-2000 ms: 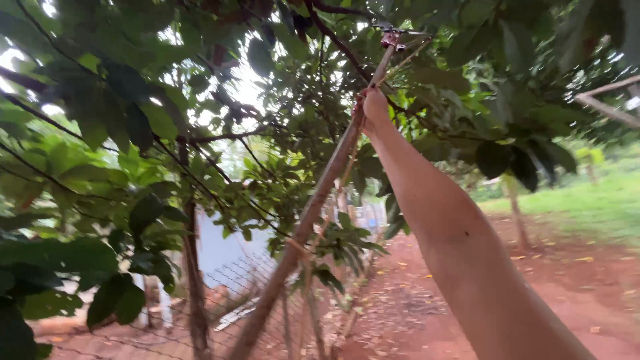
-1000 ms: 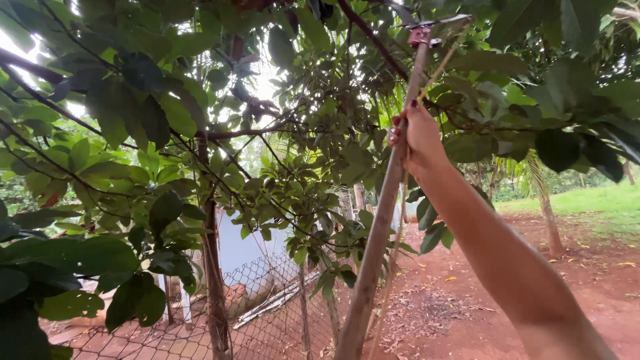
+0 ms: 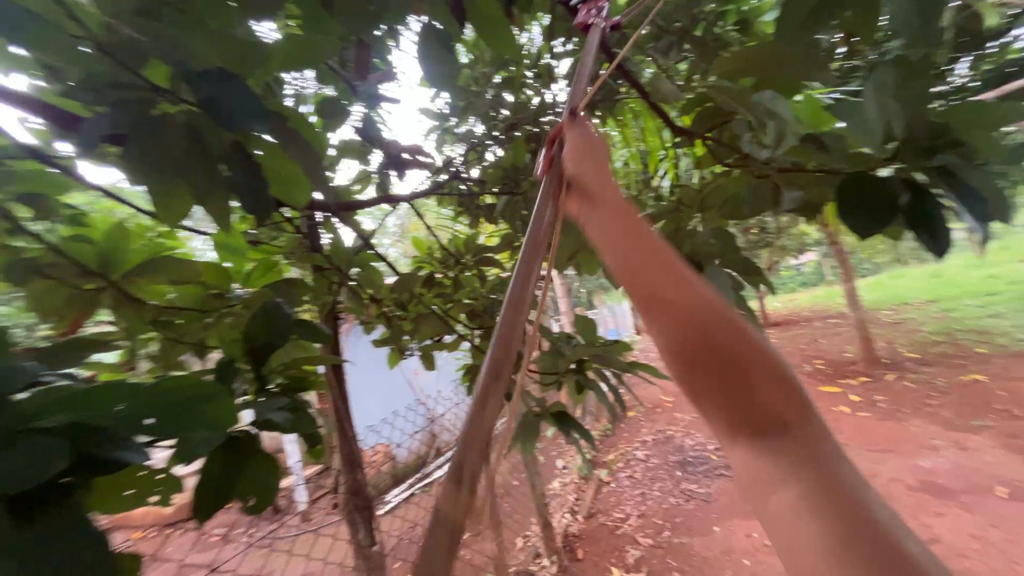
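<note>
My right hand [image 3: 584, 164] is raised and closed around a long wooden pole [image 3: 512, 328], near its upper part. The pole leans up to the right from the bottom middle of the view. Dark red binding shows on it beside my fingers, and a red fitting [image 3: 592, 14] sits at the top edge. A thin cord [image 3: 534, 336] runs from above, past my hand and down alongside the pole. What is above the fitting lies outside the view. My left hand is not in view.
Leafy branches [image 3: 384, 200] surround the pole. A chain-link fence [image 3: 408, 424] with wooden posts stands at the lower left, a pale blue-grey wall [image 3: 376, 376] behind it. Red earth [image 3: 920, 448] with fallen leaves lies at the right, with a thin tree trunk [image 3: 852, 296] and grass beyond.
My right hand still grips the pole. One second ago the blade-like metal piece above the red fitting showed at the top; now it is out of view, as the view has shifted.
</note>
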